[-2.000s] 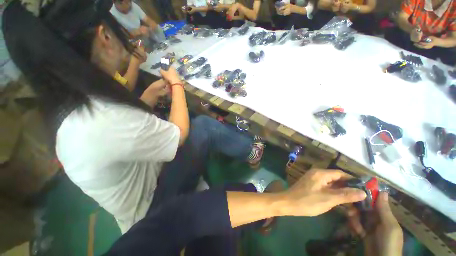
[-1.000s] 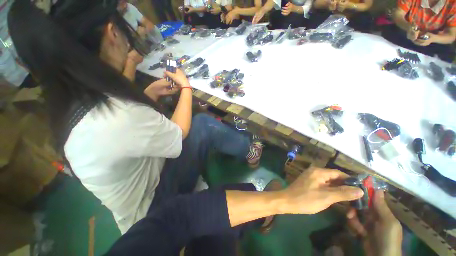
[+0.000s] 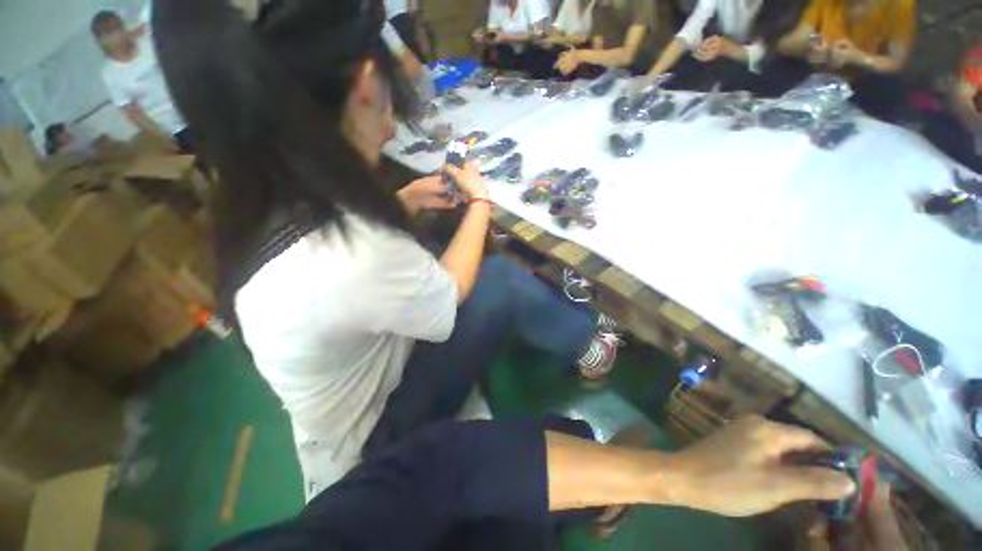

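Observation:
My left hand (image 3: 743, 468) reaches in from the lower middle and grips a black part (image 3: 835, 465) between thumb and fingers. A bright red part (image 3: 867, 481) sits against the black part. My right hand (image 3: 883, 527) is at the lower right, partly cut off by the bottom edge, with its fingers against the red part. Both hands are beside the table's edge. The small parts are blurred, and their exact shape is hard to tell.
The white-covered table (image 3: 689, 205) bears a mixed-colour bundle (image 3: 788, 307), a white cord (image 3: 899, 361) and dark piles (image 3: 560, 194). A person in a white shirt (image 3: 345, 301) sits at left. Cardboard boxes (image 3: 97, 258) stand behind. Other people line the far side.
The view has turned left, so the table and neighbour appear further right and more boxes show. My hands still hold the black and red parts, now lower and further right in the picture.

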